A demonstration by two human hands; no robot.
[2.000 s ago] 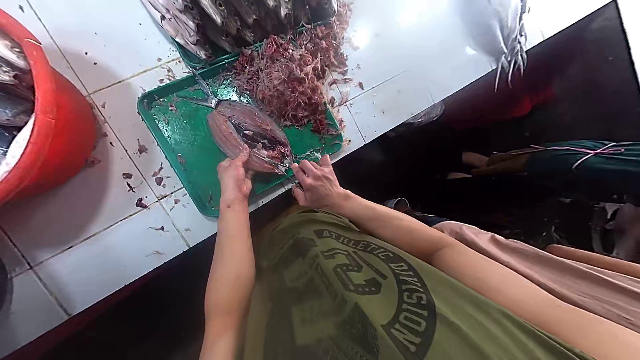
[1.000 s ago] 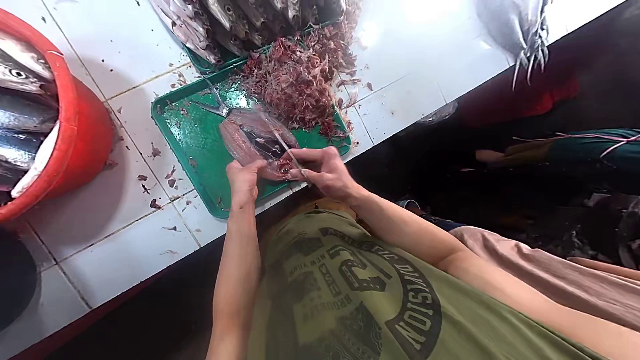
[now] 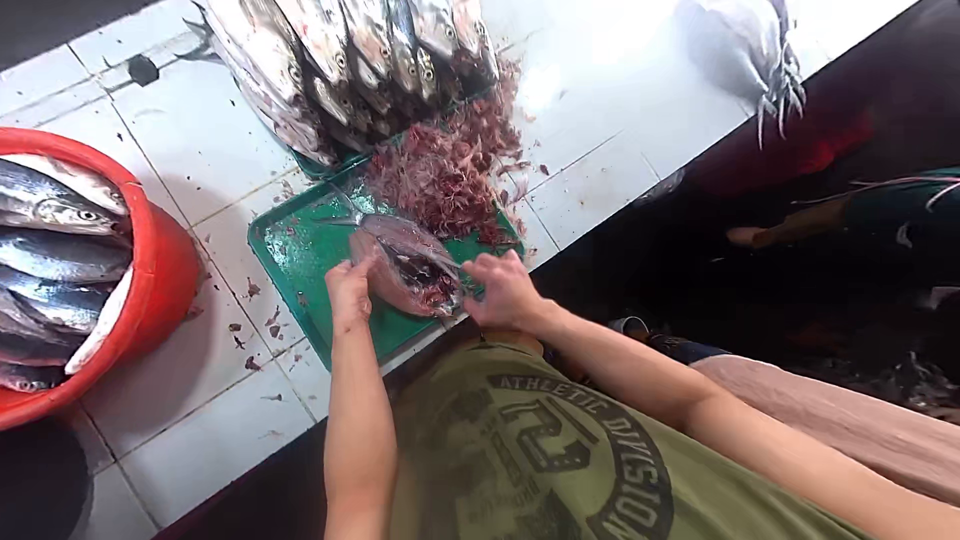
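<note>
A split-open fish (image 3: 409, 266) lies spread on a green plastic tray (image 3: 296, 300), its dark belly cavity facing up and its tail toward the tray's far left. My left hand (image 3: 350, 292) grips the fish's left edge. At the head end, my right hand (image 3: 504, 289) is closed around something thin; a knife seems to be in it, though the blade is blurred and mostly hidden. Reddish gills and guts (image 3: 450, 176) are heaped over the tray's far right part.
Whole fish (image 3: 337, 60) are piled beyond the tray. On the left stands a red tub (image 3: 161, 277) of fish. Squid (image 3: 742, 52) lie at the far right of the white tiled counter (image 3: 217, 420). Part of another person (image 3: 825, 420) shows at lower right.
My right hand has moved off the middle of the fish to its head end, on the right. The belly cavity shows more widely than a second ago.
</note>
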